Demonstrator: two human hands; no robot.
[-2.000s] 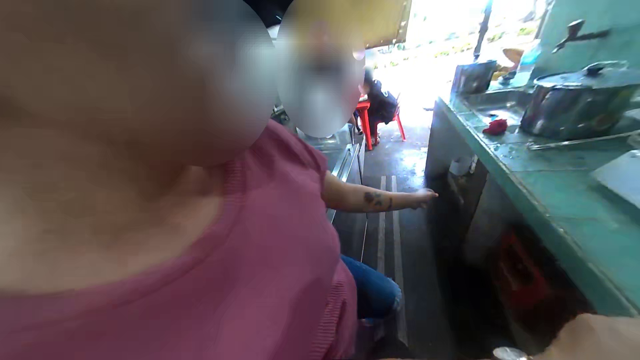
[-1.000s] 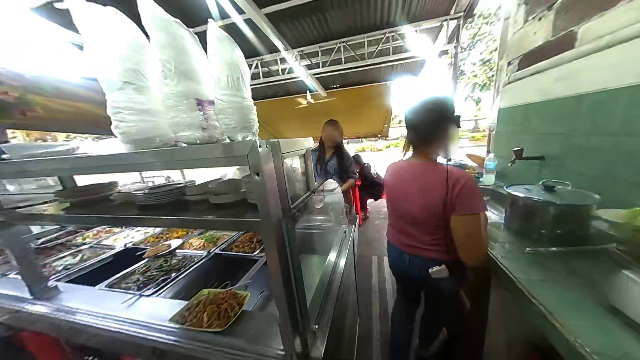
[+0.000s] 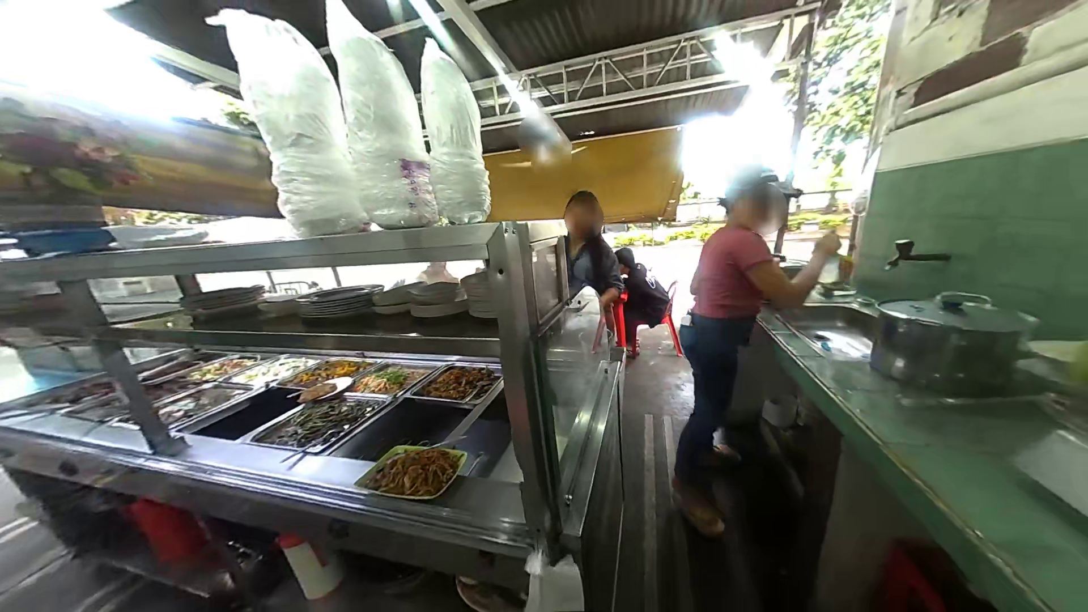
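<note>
Neither my left hand nor my right hand shows in the head view. On the left stands a stainless steel food display counter with trays of cooked food. A green-rimmed dish of shredded food rests on its near ledge. Stacked plates fill the middle shelf, and plastic bags of white contents stand on top. To the right, a large lidded metal pot sits on the green tiled counter, near the sink.
A person in a pink shirt stands at the far end of the green counter, one arm raised. Another person is behind the display counter's end, and someone sits on a red chair. A floor aisle runs between the counters.
The person in pink, very close two seconds ago, is now farther down the aisle at the sink end, with an arm raised. The view has swung left since the earliest frame.
</note>
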